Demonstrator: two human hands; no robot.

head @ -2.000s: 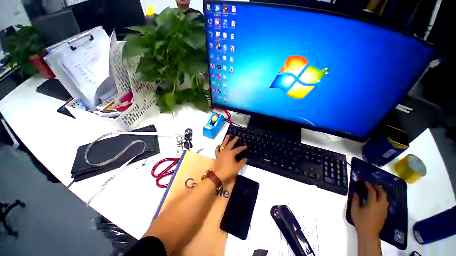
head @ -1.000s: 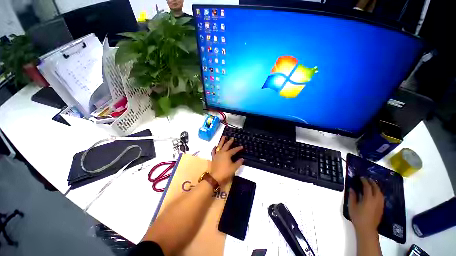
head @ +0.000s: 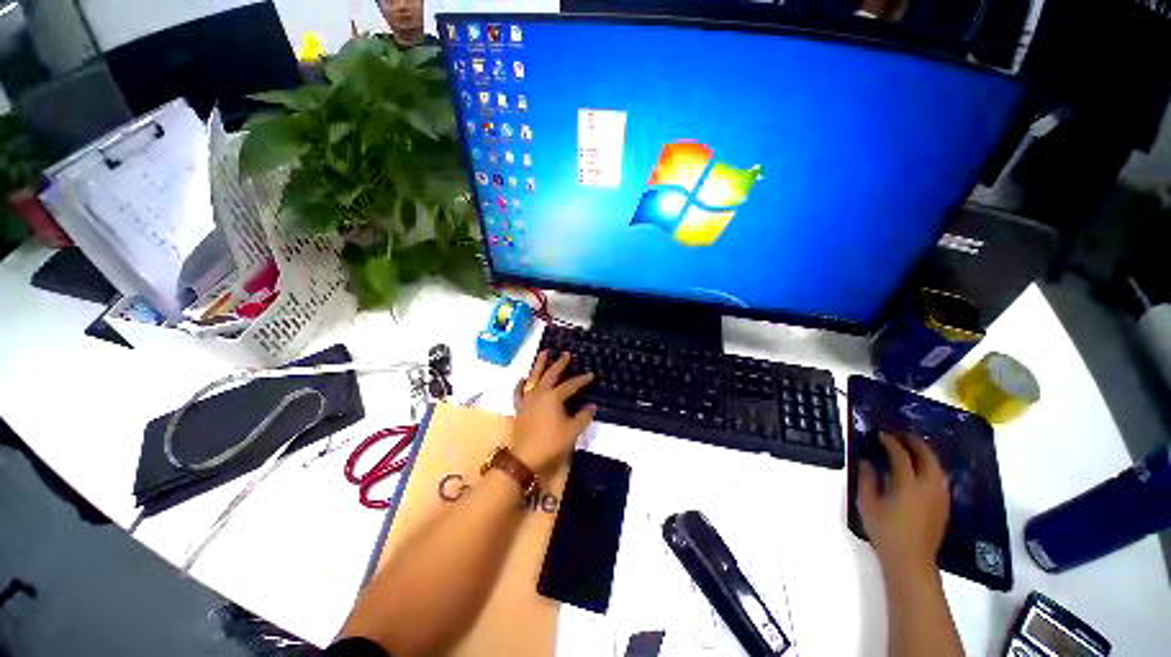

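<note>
The monitor [head: 758, 167] shows a blue Windows desktop with a small pale menu open left of the logo. My left hand [head: 552, 413] rests on the left end of the black keyboard [head: 700, 392], fingers spread, holding nothing. My left forearm lies across the tan notebook [head: 443, 513]. My right hand [head: 907, 494] lies over the mouse on the dark mouse pad [head: 970, 488]; the mouse is almost wholly hidden under the fingers. A black smartphone [head: 586, 530] lies beside the notebook, and a black stapler [head: 726, 584] lies right of it on a printed paper sheet.
Red-handled scissors [head: 379, 465], a black pouch [head: 244, 430] with a pale cord, a blue tape dispenser [head: 505, 330], a plant [head: 372, 167] and a white basket [head: 302, 308] stand left. Yellow tape [head: 998, 388], a blue flask [head: 1098, 513] and a calculator [head: 1056, 631] are right. A person sits behind.
A small pale menu has appeared on the monitor. The view has shifted, so the desk things sit further left and more of the calculator shows. Both hands keep their places.
</note>
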